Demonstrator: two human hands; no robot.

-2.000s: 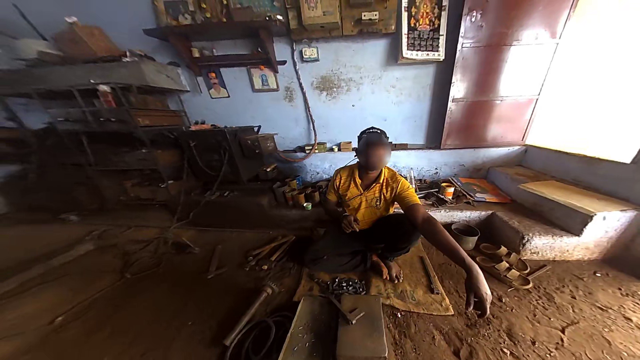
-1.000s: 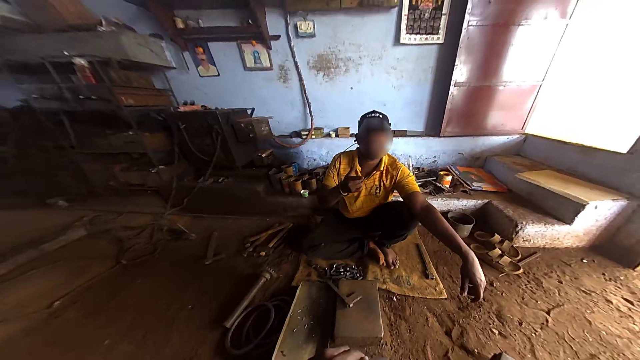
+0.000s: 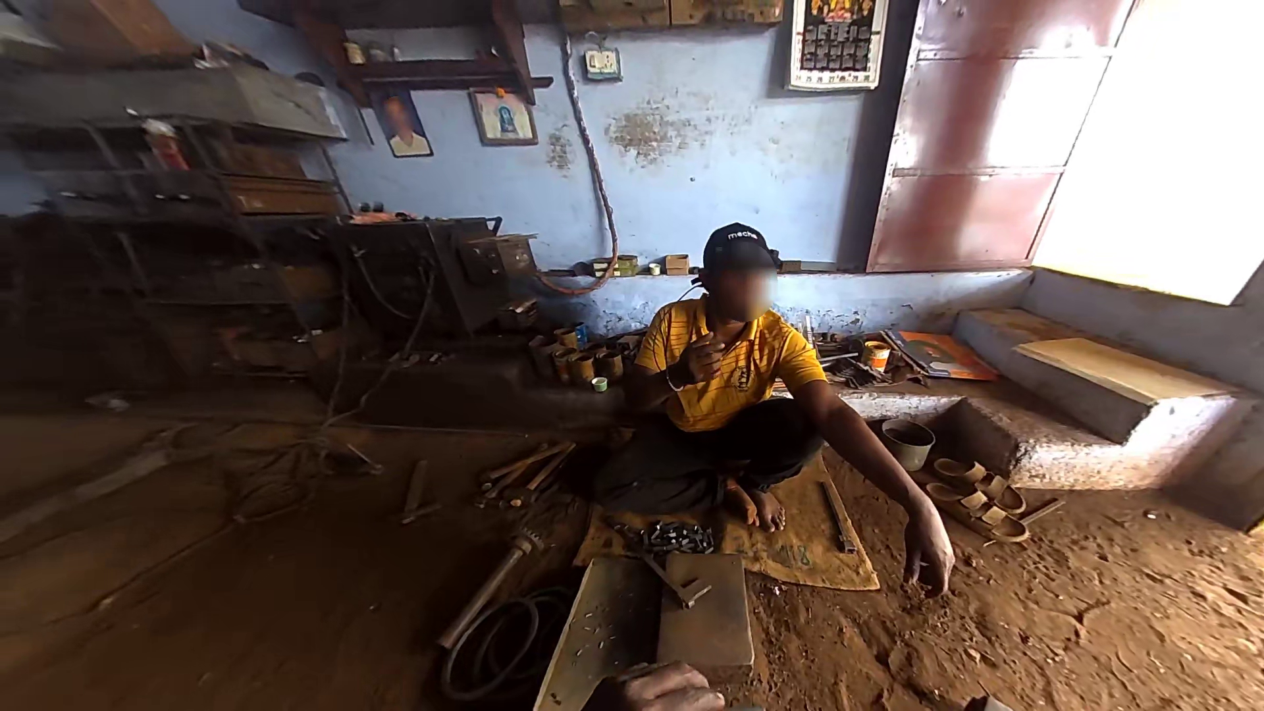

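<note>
My left hand (image 3: 660,688) is at the bottom edge, cut off by the frame, fingers bent, over the near end of a flat metal block (image 3: 713,627). Whether it holds anything cannot be told. My right hand is out of view. On the block's far part lies a T-shaped metal tool (image 3: 686,592). Left of the block, a shallow metal tray (image 3: 617,612) has small slivers in it. Beyond both, a heap of small metal pieces (image 3: 679,538) rests on a sackcloth (image 3: 790,558). A small grey object (image 3: 987,703) shows at the bottom edge, right of my hand.
Opposite sits a person (image 3: 731,365), one hand raised, the other low over the dirt floor. Coiled hose (image 3: 513,642), a rod (image 3: 484,597) and wooden-handled tools (image 3: 528,474) lie left. Sandals (image 3: 978,499) and a pot (image 3: 907,444) stand right, near a masonry ledge (image 3: 1086,449).
My left hand, absent two seconds ago, has come into view at the bottom. The person opposite has raised one hand from near the lap to chest height or above.
</note>
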